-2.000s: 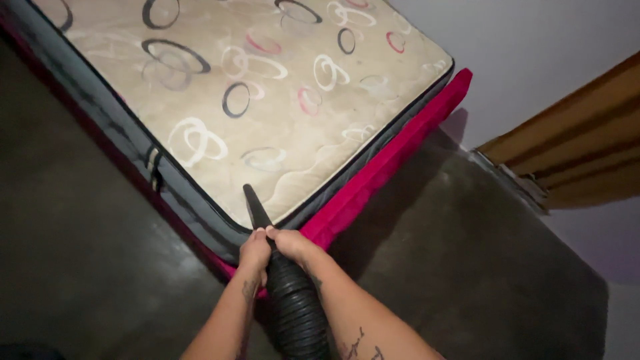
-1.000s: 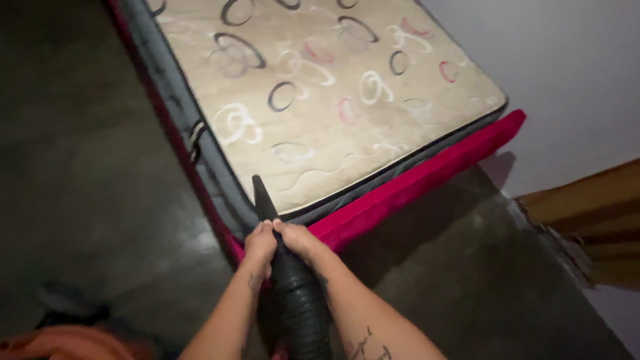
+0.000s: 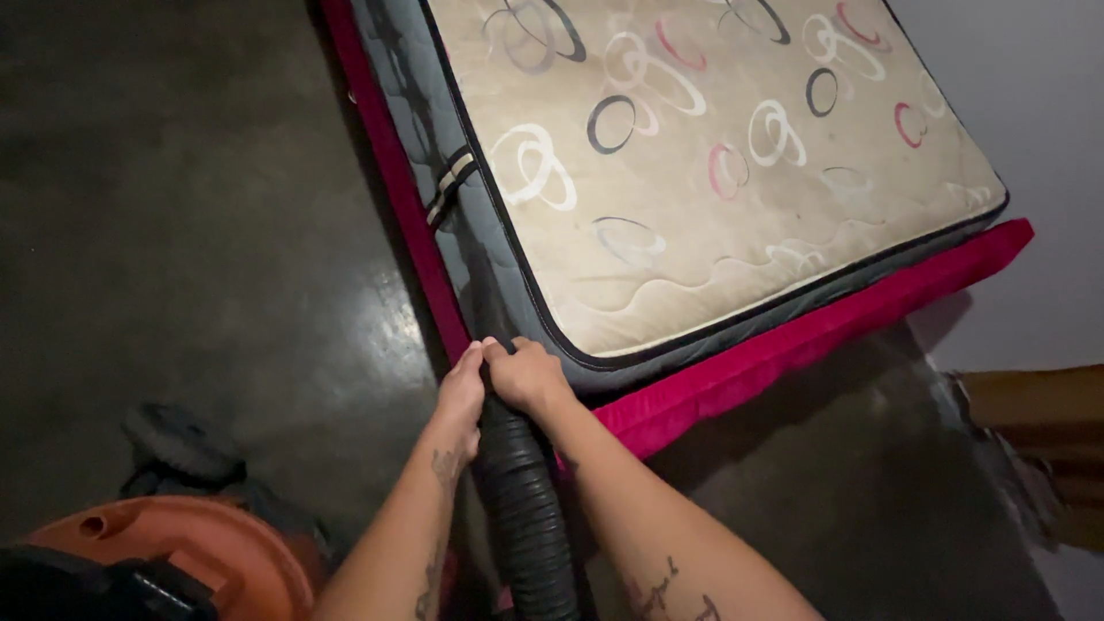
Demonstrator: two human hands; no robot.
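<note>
Both my left hand [image 3: 463, 398] and my right hand [image 3: 526, 373] grip the front end of a black corrugated vacuum hose [image 3: 526, 509], which runs down between my forearms. Its dark crevice nozzle [image 3: 487, 297] points away from me along the grey quilted side of the mattress [image 3: 655, 285], near the corner; it blends with the shadow there, so its tip is hard to make out. The mattress top is beige with looped circles in white, grey and pink. A striped handle [image 3: 451, 190] sits on its side, beyond my hands.
A magenta fabric bed base [image 3: 776, 345] projects around the mattress. At the lower left stands an orange and black vacuum cleaner [image 3: 207, 543] with a dark wheel or caster [image 3: 184, 442]. Dark smooth floor [image 3: 190, 241] lies left, a pale wall [image 3: 1035, 129] and brown curtain [image 3: 1044, 423] right.
The nozzle lay over the beige top at the mattress corner before and is now against the grey side. The view has shifted, bringing the orange vacuum cleaner further into sight.
</note>
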